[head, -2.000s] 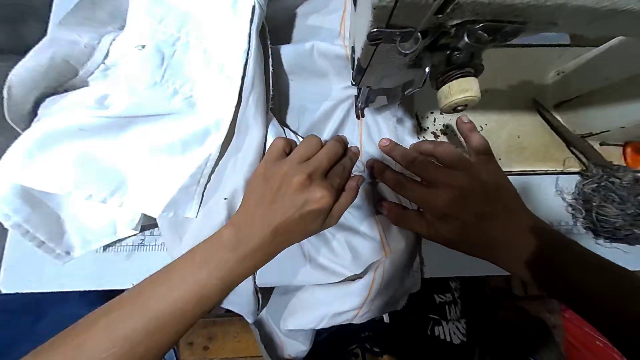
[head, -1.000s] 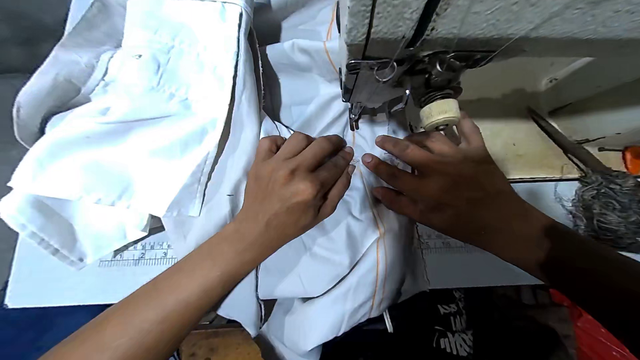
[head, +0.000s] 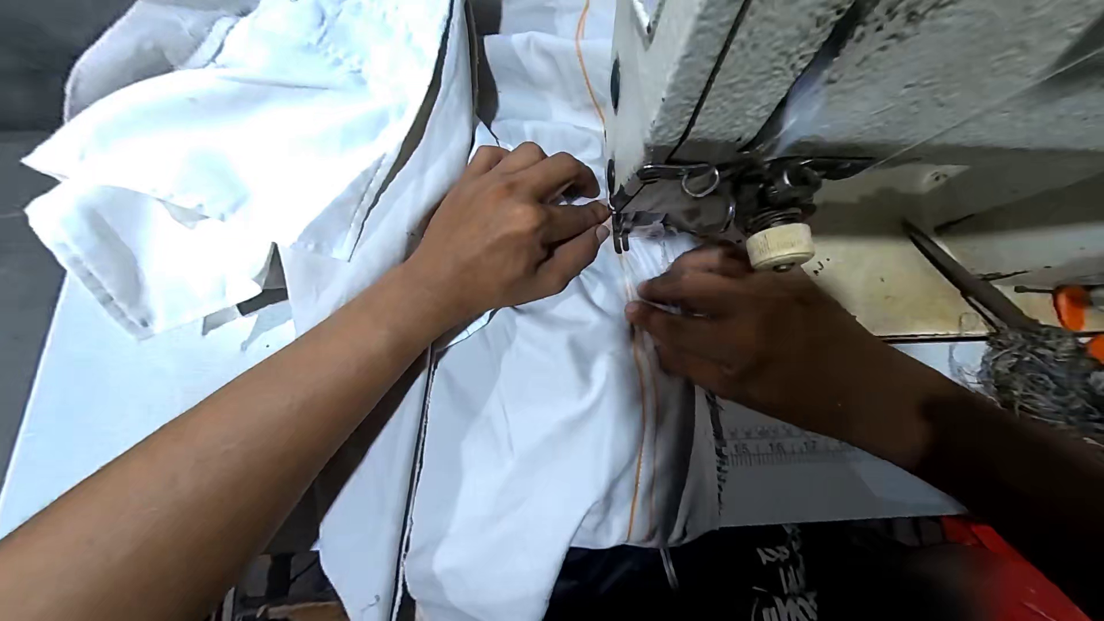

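White fabric (head: 535, 379) with an orange stitched line lies under the presser foot (head: 621, 235) of a sewing machine (head: 690, 95). My left hand (head: 517, 228) is just left of the foot, fingers bent, thumb and index fingertips together at the cloth; whether they pinch it is hard to tell. My right hand (head: 742, 328) is below and right of the foot, its thumb and fingertips closed on the fabric beside the orange line. The needle tip is not clearly visible.
More white cloth (head: 216, 172) is heaped at the left. Right of the machine head lie dark scissors or a similar tool (head: 966, 276), a tangle of grey threads (head: 1044, 379) and an orange-handled item (head: 1071, 308). A ruler scale (head: 776, 448) shows on the table near the front edge.
My left hand has moved up beside the presser foot, away from my right hand. The right fingers have drawn together on the fabric. The view has shifted nearer.
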